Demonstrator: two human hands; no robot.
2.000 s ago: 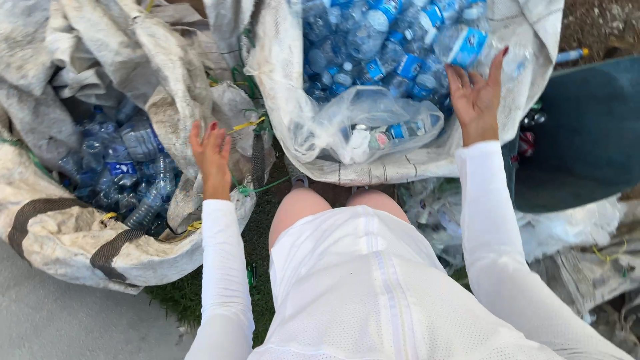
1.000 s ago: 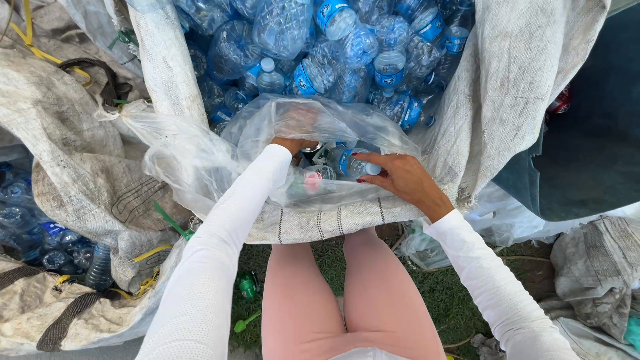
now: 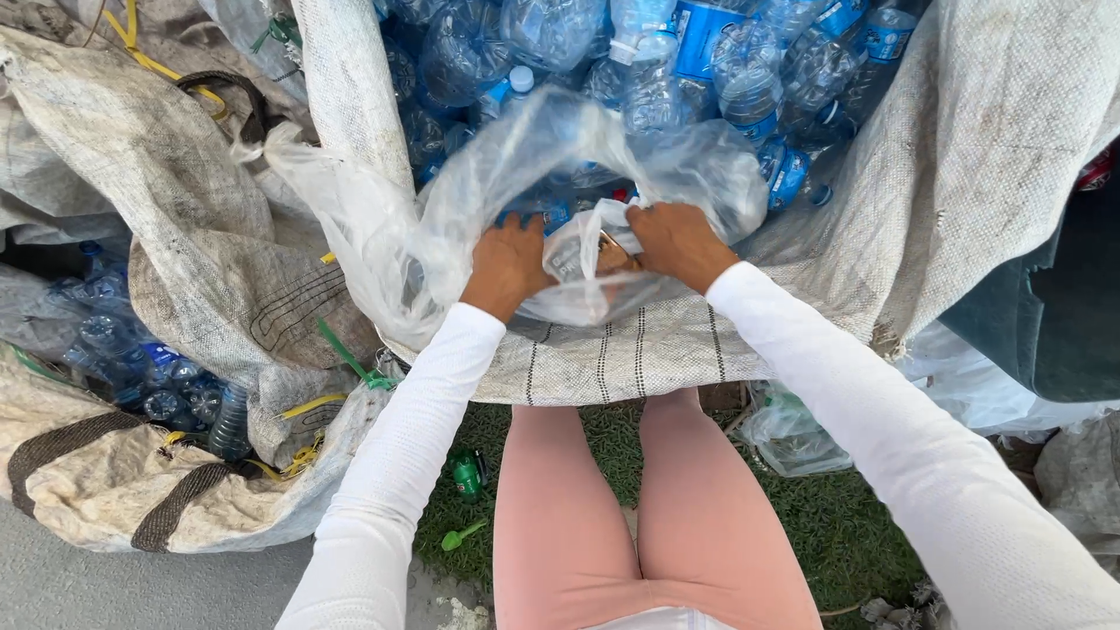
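Observation:
A clear plastic bag (image 3: pixel 560 131) lies open at the front of a large white woven sack (image 3: pixel 674 359) full of clear plastic bottles with blue labels (image 3: pixel 744 70). My left hand (image 3: pixel 512 262) is inside the bag's mouth at its left side, fingertips bent down; whether it grips the film is unclear. My right hand (image 3: pixel 678 241) pinches a whitish crumpled plastic bag (image 3: pixel 604 219) with lettering, inside the clear bag. Something brown and shiny shows between the hands, partly covered by plastic. Another blue-labelled bottle lies just beyond my left hand.
A second woven sack (image 3: pixel 74 455) with dark straps holds more bottles (image 3: pixel 114 350) at the left. A dark green bin (image 3: pixel 1050 306) stands at the right. On the grass below are a green can (image 3: pixel 466 472), a green plastic spoon (image 3: pixel 459 535) and a crumpled clear bag (image 3: pixel 792 433).
Both hands were apart above the sacks two seconds ago, then reached into the clear bag, my right hand at a bottle. Now my right hand is on whitish plastic. The view has moved closer.

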